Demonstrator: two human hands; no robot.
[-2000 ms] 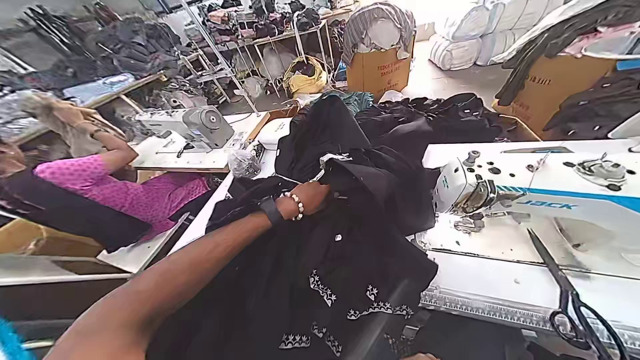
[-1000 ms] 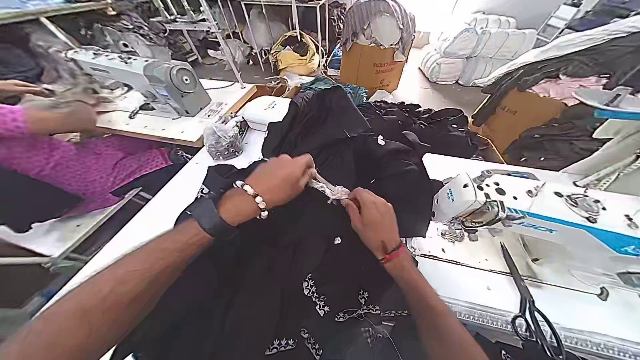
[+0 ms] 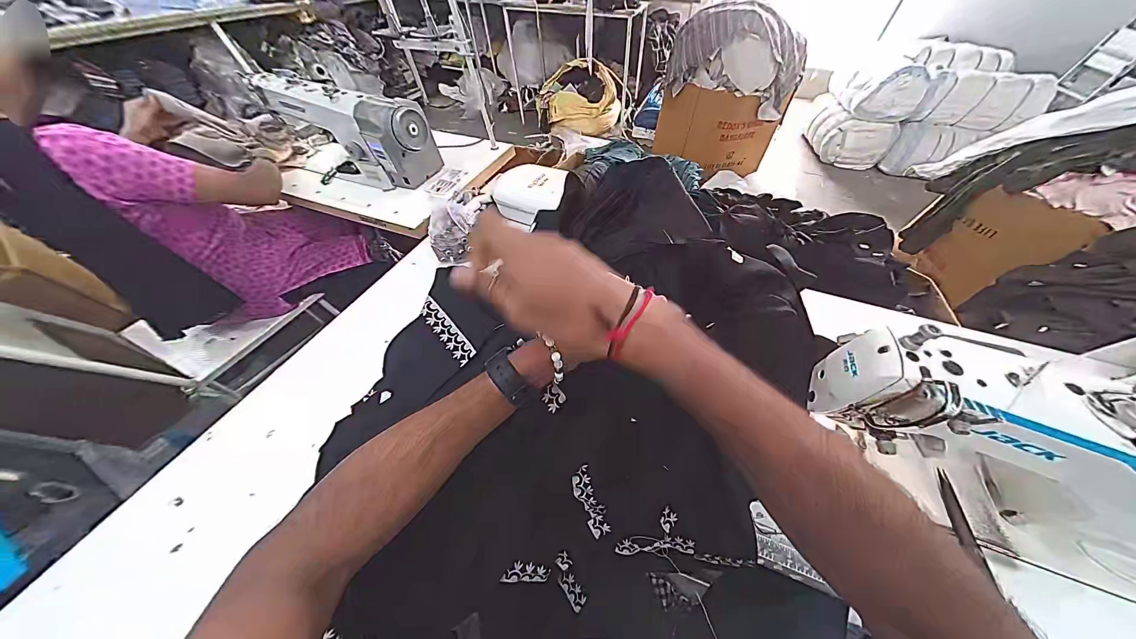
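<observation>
My right hand [image 3: 541,280], blurred, reaches left across my left wrist; its fingers are near a small clear plastic bag [image 3: 451,232] at the table's left edge, and I cannot tell whether they hold anything. Most of my left hand [image 3: 581,348] is hidden beneath the right one, so what it holds does not show. Both are over black fabric [image 3: 532,470] that is heaped across the table, with pieces of white leaf-pattern trim [image 3: 587,501] and loose threads on it. A white, blue-striped Jack sewing machine [image 3: 1003,408] stands at the right.
Dark scissors [image 3: 963,519] lie beside the machine, partly hidden by my right forearm. Past the bag is a white plastic box [image 3: 530,191]. A person in pink [image 3: 169,195] sits at another sewing machine [image 3: 355,129] on the left. Cardboard boxes [image 3: 719,131] and wrapped bales [image 3: 932,115] stand behind.
A second ago my hands were side by side with a pale crumpled strip between them. Now my right hand has moved left and crosses over the left, and the strip no longer shows.
</observation>
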